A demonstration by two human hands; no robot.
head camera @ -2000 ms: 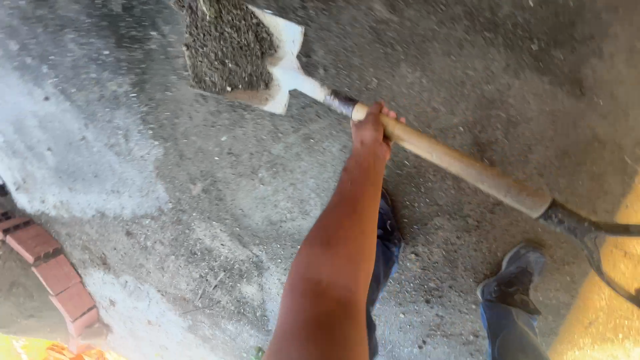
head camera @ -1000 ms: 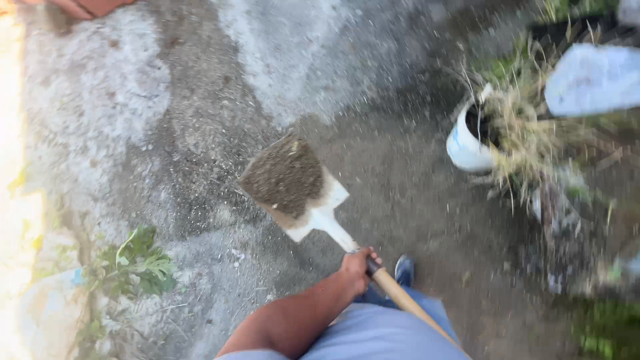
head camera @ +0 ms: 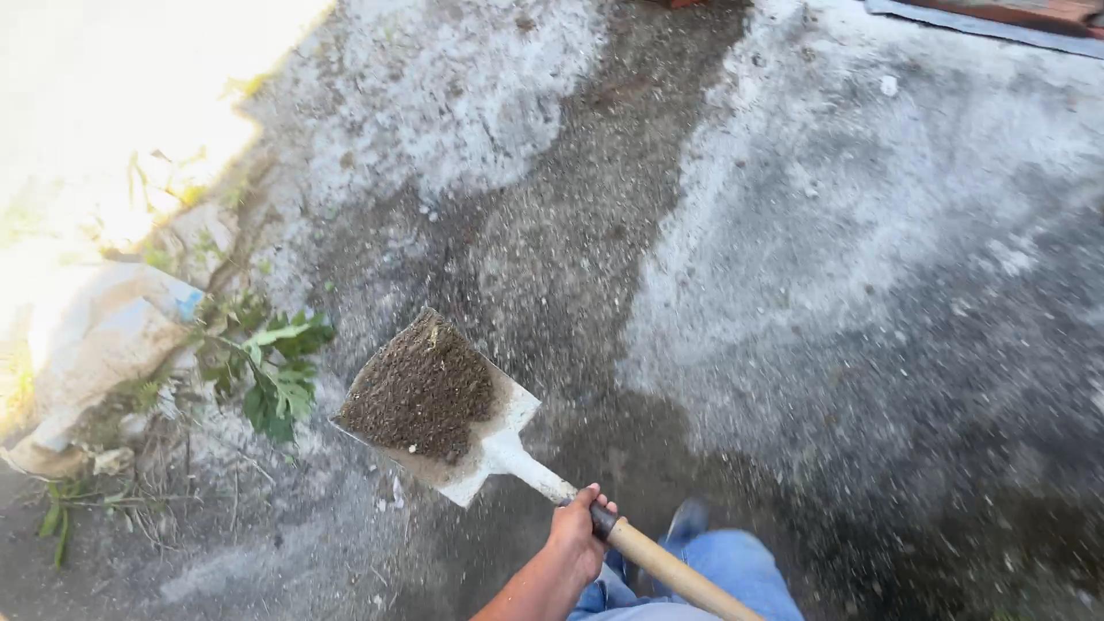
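Note:
My left hand [head camera: 582,533] is closed around the shaft of a square-bladed shovel, at the dark collar where the wooden handle [head camera: 677,569] meets the metal socket. The pale metal blade [head camera: 509,444] points to the upper left, off the ground. A heap of dark brown, crumbly soil [head camera: 423,388] covers most of it, with bare metal showing along the near edge. The rest of the handle runs out of view at the bottom, so its far end is hidden. My right hand is not in view.
A dusty, whitish sack [head camera: 112,345] lies at the left beside a leafy green plant [head camera: 280,371]. Rough concrete ground [head camera: 776,285] has pale patches and a darker strip. Reddish pieces with a grey edge [head camera: 992,26] stand at the top right. My shoe [head camera: 687,520] is below.
The view has swung strongly round; the white bucket with dry grass seen one second ago is out of view. The loaded shovel stays in my left hand throughout.

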